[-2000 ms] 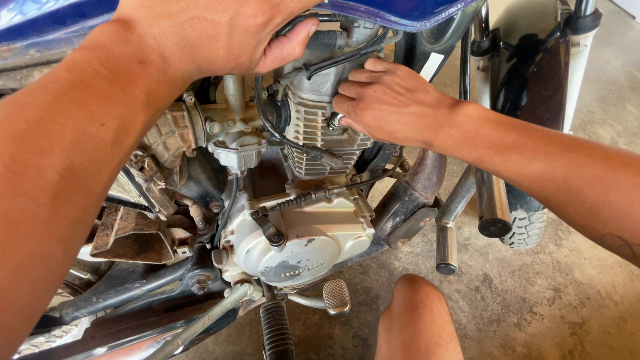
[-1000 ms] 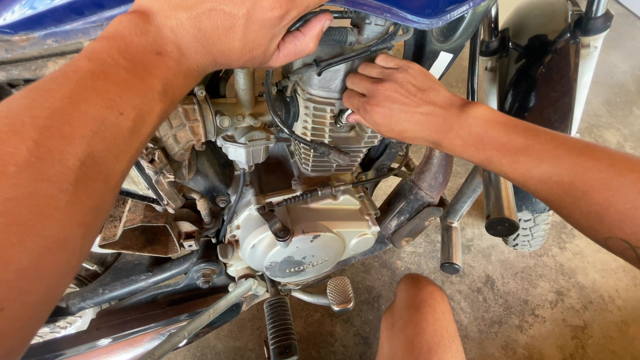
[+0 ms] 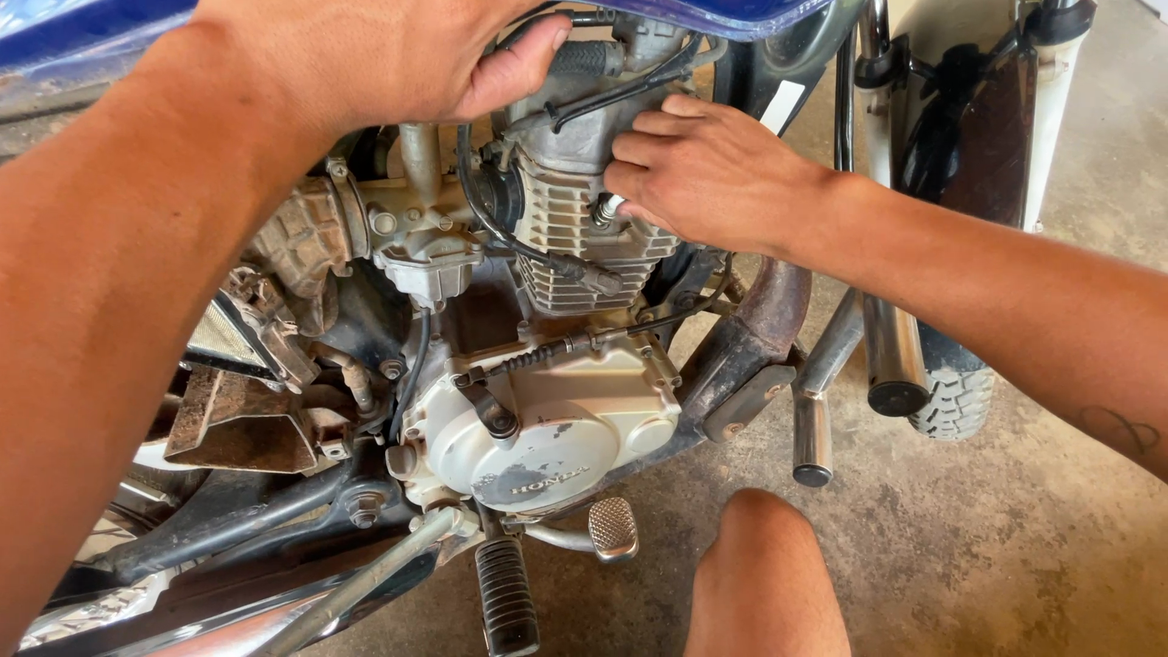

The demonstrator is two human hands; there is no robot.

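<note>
A spark plug (image 3: 606, 210) stands in the side of the finned engine cylinder (image 3: 558, 228), its white insulator between the fingertips of my right hand (image 3: 698, 173). My left hand (image 3: 392, 55) reaches over the carburetor (image 3: 424, 246) at the top, under the blue fuel tank (image 3: 730, 13); its thumb is extended and its other fingers are mostly hidden, so what it touches cannot be told. The spark plug cap (image 3: 598, 276), on its black lead, hangs loose across the lower fins. Beneath the cylinder is the engine side cover (image 3: 538, 456), bearing a Honda mark.
The exhaust pipe (image 3: 776, 310) curves down right of the cylinder. Chrome crash bars (image 3: 894, 347) and the front wheel (image 3: 954, 401) are at the right. A brake pedal (image 3: 612, 529) and a rubber footpeg (image 3: 506, 593) jut out below, near my bare knee (image 3: 762, 566).
My right hand stays at the spark plug, with its fingers slightly changed in pose. My left hand remains under the tank.
</note>
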